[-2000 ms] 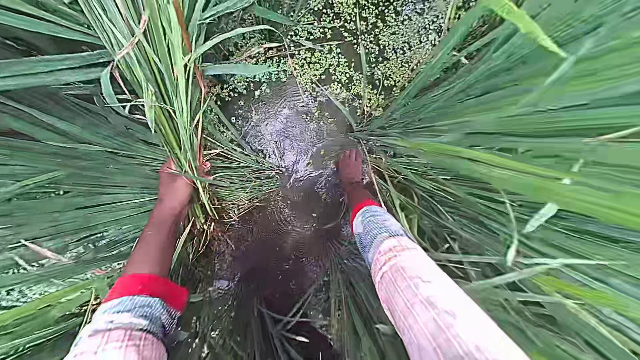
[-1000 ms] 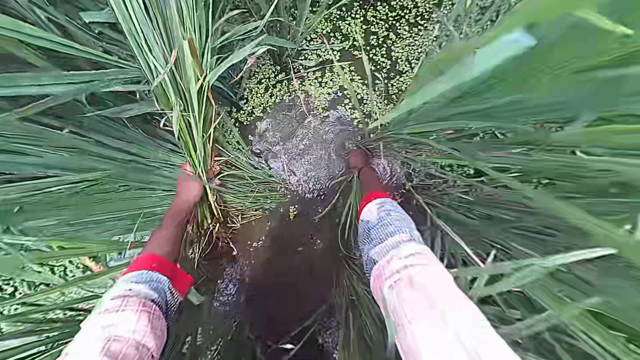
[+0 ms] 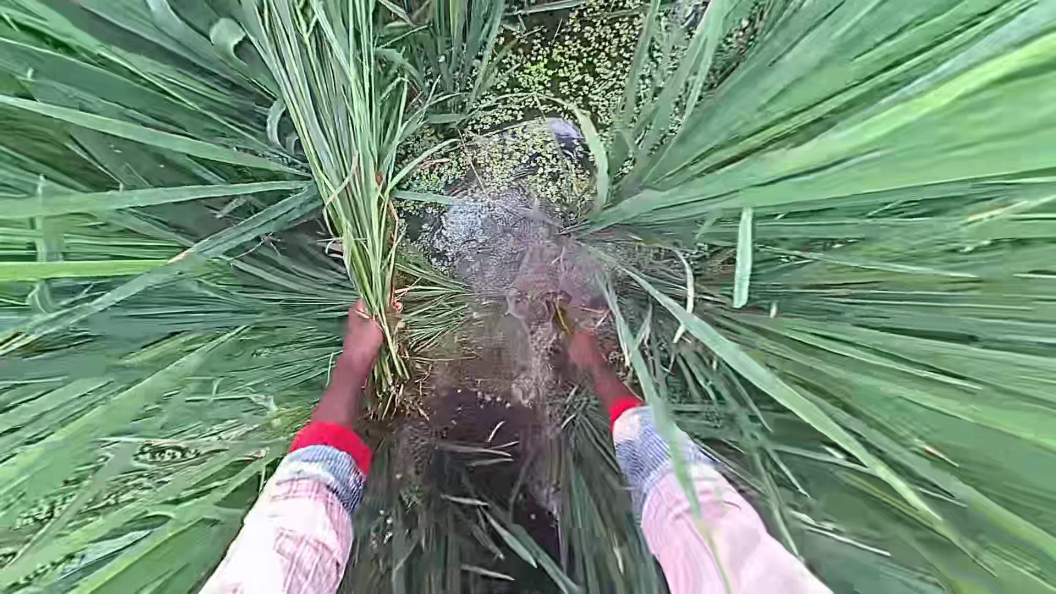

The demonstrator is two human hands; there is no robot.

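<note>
My left hand (image 3: pixel 364 328) grips a bundle of long green grass stalks (image 3: pixel 356 181) near its lower end; the bundle stands roughly upright, its blades reaching past the top of the view. My right hand (image 3: pixel 584 350) is low in splashing muddy water (image 3: pixel 528 305), at the foot of the standing grass on the right. Its fingers are blurred and partly under the water, so what they touch does not show clearly. A small yellowish bit (image 3: pixel 563 320) lies just by its fingertips.
Dense tall grass (image 3: pixel 866 190) leans in from the right, and more long blades (image 3: pixel 124 198) spread on the left. Small floating leaves (image 3: pixel 553 66) cover water beyond the hands. Dark water (image 3: pixel 487 421) and bent grass (image 3: pixel 610 503) lie between the forearms.
Water now splashes around my right hand, whose fingers show less than two seconds ago. My left hand has kept its hold on the grass bundle.
</note>
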